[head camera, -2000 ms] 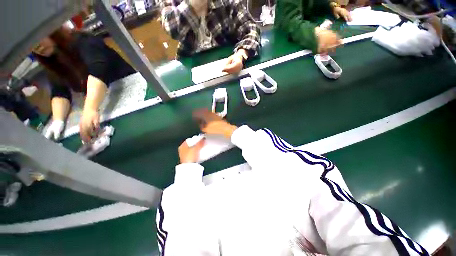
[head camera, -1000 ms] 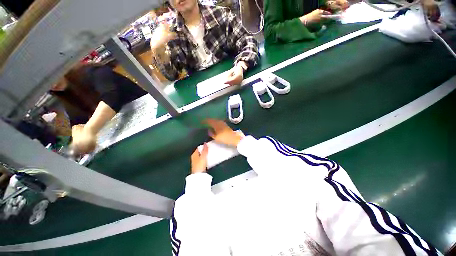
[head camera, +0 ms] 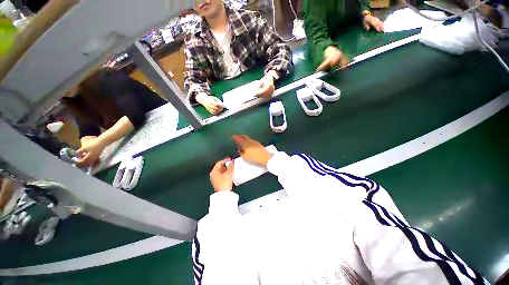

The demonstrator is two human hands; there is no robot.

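A white sticker sheet (head camera: 251,170) lies between my hands over the near part of the green belt. My left hand (head camera: 222,176) holds its left edge, with a small white bit at the fingertips. My right hand (head camera: 251,150) is over the sheet's upper edge, fingers stretched toward the left; whether it holds a tiny piece is too small to tell. White oval housings lie beyond my hands: one alone (head camera: 278,117), and a touching pair, the nearer (head camera: 309,102) and the farther (head camera: 326,89) to its right.
Two more housings (head camera: 129,173) lie at left beside the grey frame post (head camera: 128,209). A person in plaid opposite has both hands at a white sheet (head camera: 242,95). A person in black works at left, one in green at upper right. White plastic bags (head camera: 457,37) lie far right.
The housings ahead have shifted right along the belt. A pair of housings now shows at left. The plaid person's second hand has come down to the sheet. My hands have barely moved since one second ago.
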